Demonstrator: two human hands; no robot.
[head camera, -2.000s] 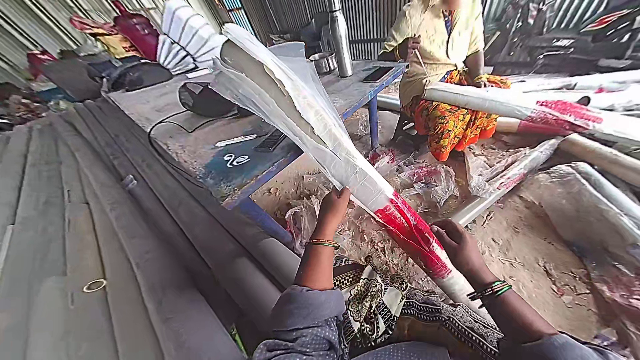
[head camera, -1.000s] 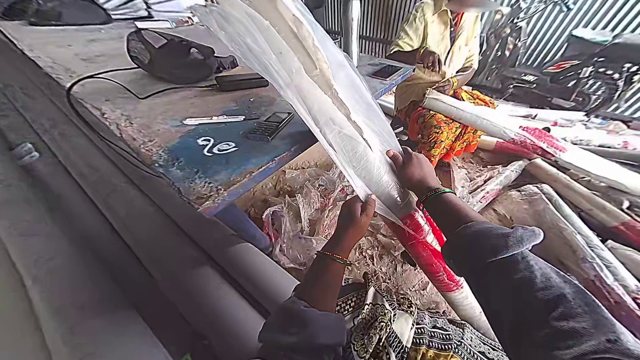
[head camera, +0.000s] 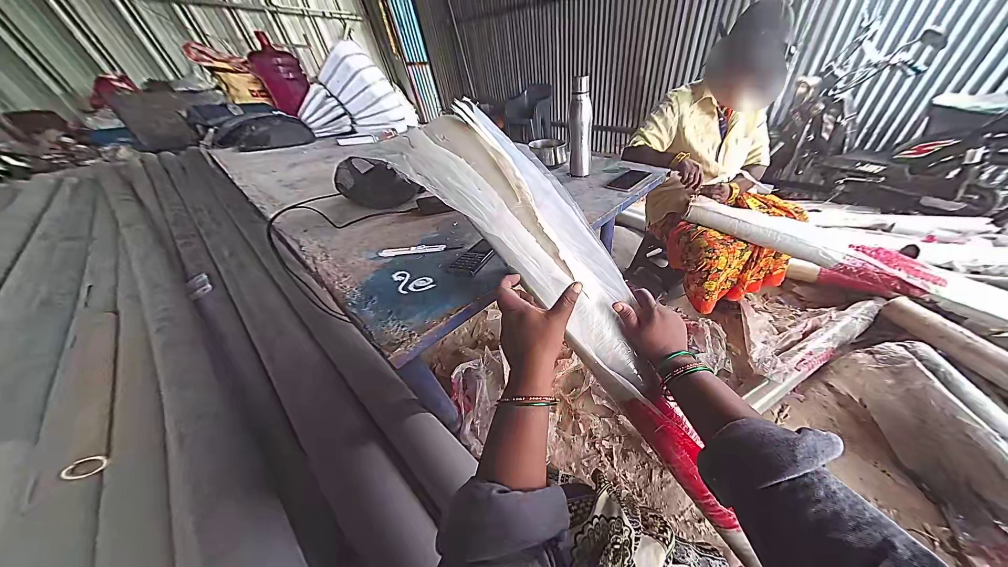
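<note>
A long pole-like roll in clear plastic film (head camera: 579, 295) slants from the lower right up over the table, with a red-marked section (head camera: 669, 441) below my hands. Its upper end is loose and flared, and a pale sheet shows inside the film. My left hand (head camera: 535, 327) grips the roll's left edge, thumb pointing up along it. My right hand (head camera: 652, 324) holds the right side slightly lower down, thumb on the film. Green bangles circle both wrists. The roll's bottom end runs out of view beside patterned cloth (head camera: 614, 524) at my lap.
A worn table (head camera: 299, 177) holds a phone (head camera: 628, 180), a steel bottle (head camera: 579, 130), a keypad phone (head camera: 472, 257) and a black cap-like item (head camera: 376, 183). Grey pipes (head camera: 205, 378) lie at left. Across sits a person (head camera: 709, 150) holding a wrapped roll (head camera: 787, 236). Plastic scraps and rolls cover the floor.
My right hand, above the left one on the roll a second ago, is now at its right side, slightly lower than the left. My left hand has moved up the roll, off the red section's edge.
</note>
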